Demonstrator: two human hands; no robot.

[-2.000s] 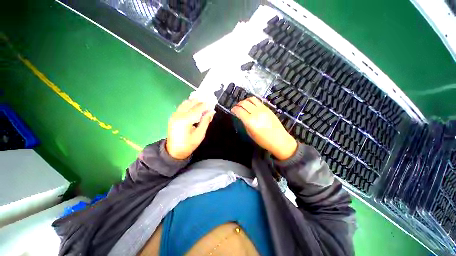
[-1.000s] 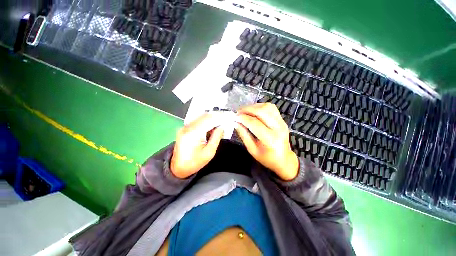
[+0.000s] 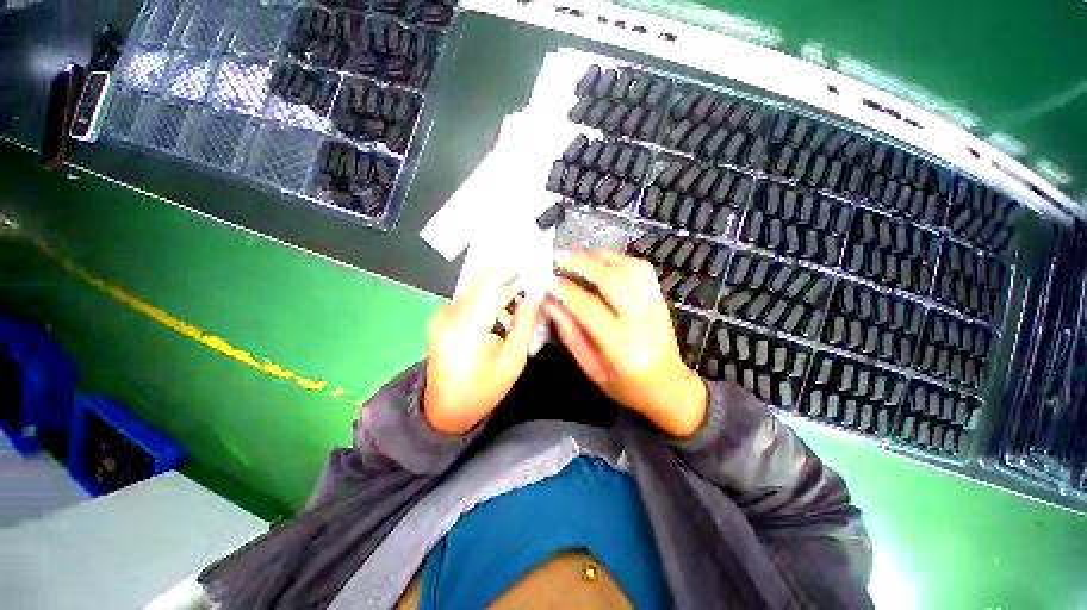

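Observation:
My left hand (image 3: 477, 358) is in front of my body, with its fingers closed around a narrow white strip (image 3: 540, 330). A small dark spot, perhaps a small black part (image 3: 509, 312), shows between its fingers. My right hand (image 3: 626, 340) is beside it, its fingertips bent in at the strip; whether they pinch anything is too blurred to tell. Behind the hands is a clear tray (image 3: 596, 229) with compartments of slanted black parts (image 3: 715, 125). Overlapping white sheets (image 3: 477, 197) lie along its left side.
A second clear tray (image 3: 280, 155), with black parts at its right, is farther left, beside a small black-framed device (image 3: 89, 105). Stacked dark trays (image 3: 1049, 358) stand far right. Blue crates (image 3: 113, 441) and a pale surface (image 3: 143, 542) are lower left. A pale raised edge (image 3: 763, 66) runs behind.
Since the oldest frame the view has shifted, showing more of the left tray. My hands have come together around the white strip; since one second ago they have moved only slightly.

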